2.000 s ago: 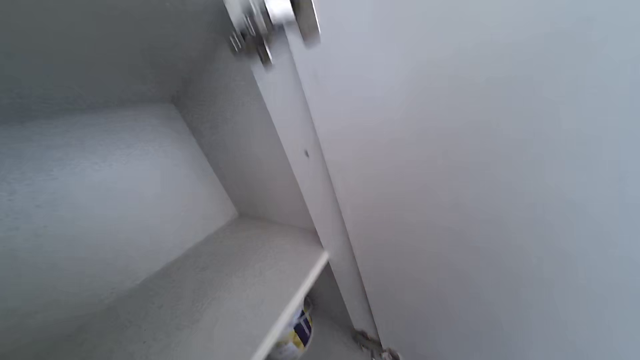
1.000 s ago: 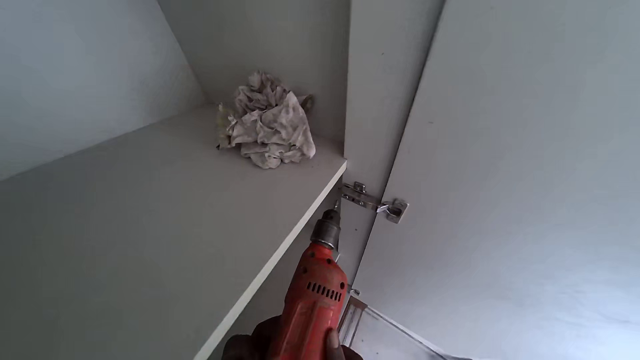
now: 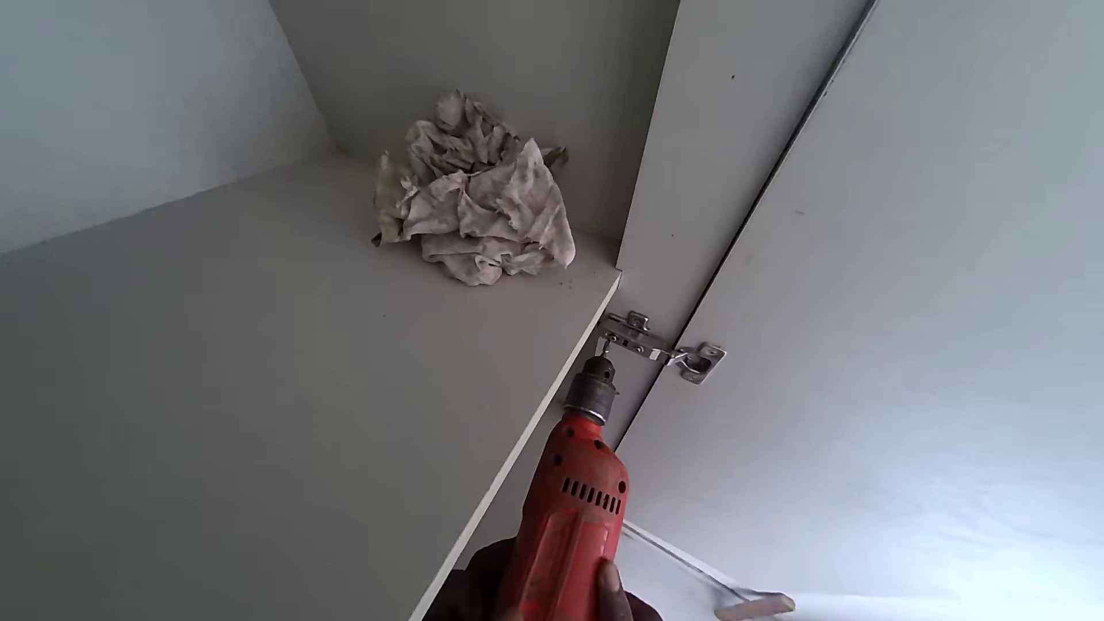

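A red power drill (image 3: 573,509) with a dark metal chuck points up at a metal concealed cabinet hinge (image 3: 634,335). Its bit reaches a screw on the hinge arm, inside the cabinet frame. My left hand (image 3: 479,578), in shadow and mostly cut off by the bottom edge, grips the drill body from the left. On the other side my right hand (image 3: 614,593) holds it, with a finger along the casing. The hinge cup plate (image 3: 703,362) sits on the white door panel (image 3: 880,345). The drill handle is out of view.
A crumpled, stained cloth (image 3: 496,207) lies on the cabinet shelf (image 3: 285,397), near its back right corner. The shelf's front edge (image 3: 509,466) runs diagonally just left of the drill. A light brown piece, perhaps wood (image 3: 755,607), shows at the bottom right.
The view has swung from another part of the cabinet to the shelf with the cloth. The drill, out of view two seconds ago, has come to the hinge and stays there.
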